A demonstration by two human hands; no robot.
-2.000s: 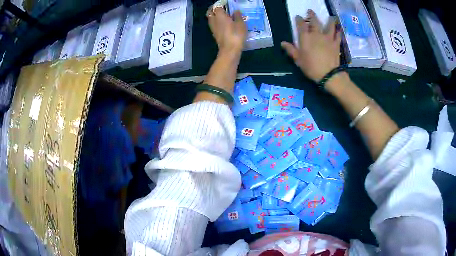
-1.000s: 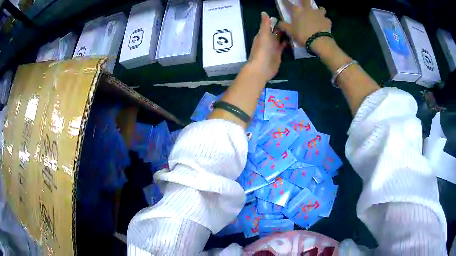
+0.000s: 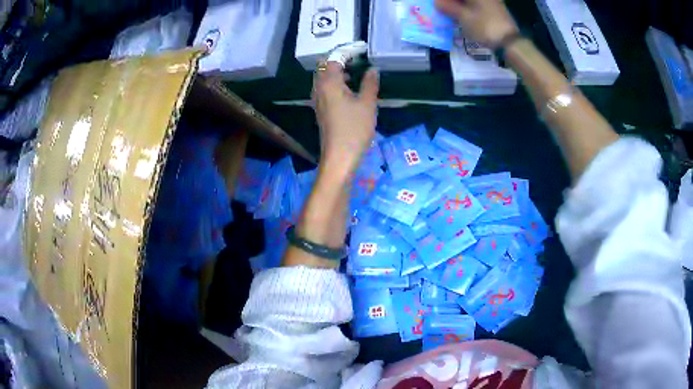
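A blue sachet (image 3: pixel 427 24) with red print lies over an open white box (image 3: pixel 397 58) on the belt at the top. My right hand (image 3: pixel 480 23) is at the top edge, its fingertips gripping the sachet's right side; part of the hand is cut off. A white box (image 3: pixel 483 76) lies under my right hand. My left hand (image 3: pixel 346 106) is empty, with thumb and fingers apart and a white cover on one finger. It is just below a closed white box (image 3: pixel 325 26) with a black icon. A pile of blue sachets (image 3: pixel 448 235) lies in front of me.
A large brown carton (image 3: pixel 99 205) stands at the left with blue sachets inside, its flap (image 3: pixel 254 118) projecting toward the pile. More white boxes (image 3: pixel 581 42) stand along the belt on both sides. White material (image 3: pixel 682 228) lies at the right edge.
My hands have moved apart, the left one leftward and lower. A sachet now shows at my right hand's fingertips. The boxes on the belt have changed positions, and the camera view has shifted.
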